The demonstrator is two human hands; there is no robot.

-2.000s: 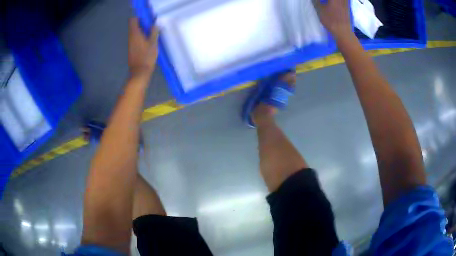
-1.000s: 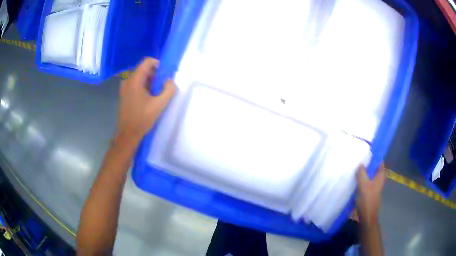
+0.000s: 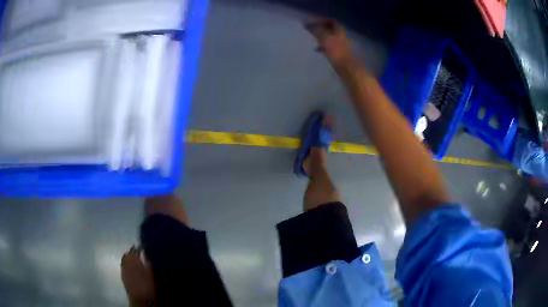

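Note:
A blue crate [image 3: 90, 180] with an open top lies at the left, cut off by the picture's edge. It holds white flat parts [image 3: 51, 102], with a row standing on edge at its right side [image 3: 141, 102]. My right hand [image 3: 327, 36] is reached forward at the top centre, off the crate; it is blurred, with its fingers apart and nothing seen in it. My left hand [image 3: 137, 273] seems to be the skin-coloured shape at the lower left, beside my dark shorts. It is cut off and its fingers are unclear.
A blue crate [image 3: 411, 78] with black parts and a small white lump [image 3: 420, 127] stands at the right. A blue stool [image 3: 493, 117] is beside it. A person's blue sleeve [image 3: 532, 159] shows at the right edge. Yellow tape [image 3: 240, 138] crosses the grey floor by my foot.
The crate with white parts, held in both hands a second ago, is now at the left. My right hand has let go and reached forward; my left hand is no longer seen on it.

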